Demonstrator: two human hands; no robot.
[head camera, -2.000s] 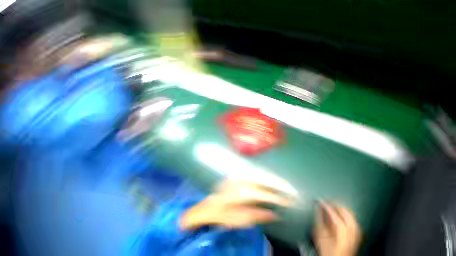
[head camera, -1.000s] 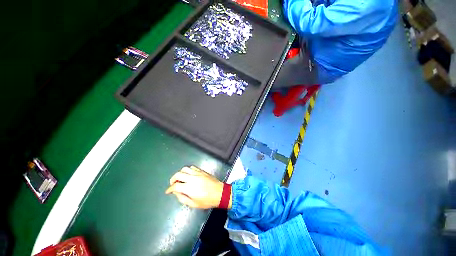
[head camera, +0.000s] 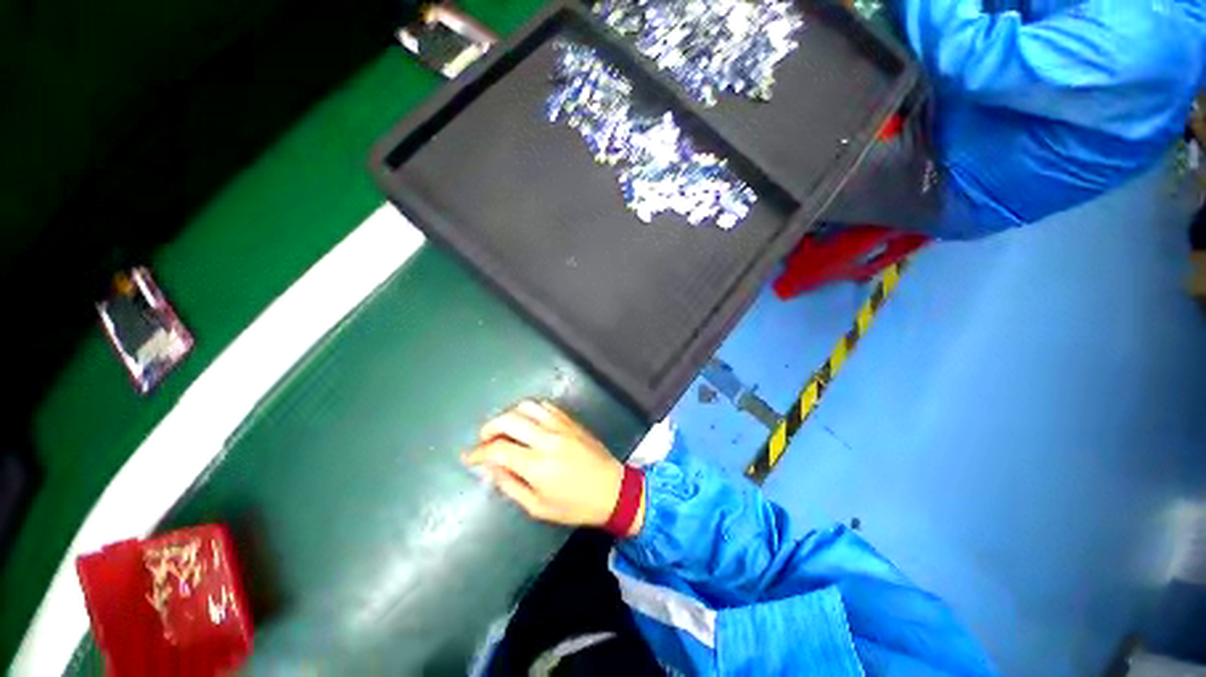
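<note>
My right hand (head camera: 556, 463), bare with a red wristband, rests on the glossy dark green bench top (head camera: 370, 397). Its fingers are slightly curled and point left. Whether anything lies under the fingers cannot be told. A black divided tray (head camera: 529, 225) lies just beyond the hand. Heaps of small blue-white-silver boards (head camera: 661, 165) lie in its two compartments. A red parts bin (head camera: 119, 595) with thin gold strips stands at the lower left. My left hand is not in view.
Two phone bodies (head camera: 146, 331) lie on the green belt (head camera: 265, 199) at left, behind the white rail (head camera: 304, 311). A coworker in a blue smock (head camera: 1058, 106) is at upper right, beside a red stool-like object (head camera: 840, 258). Yellow-black tape marks the blue floor.
Since one second ago the view has shifted, so tray, hand and phone bodies appear further right and higher. More of the red bin shows. The right hand keeps nearly the same pose on the bench.
</note>
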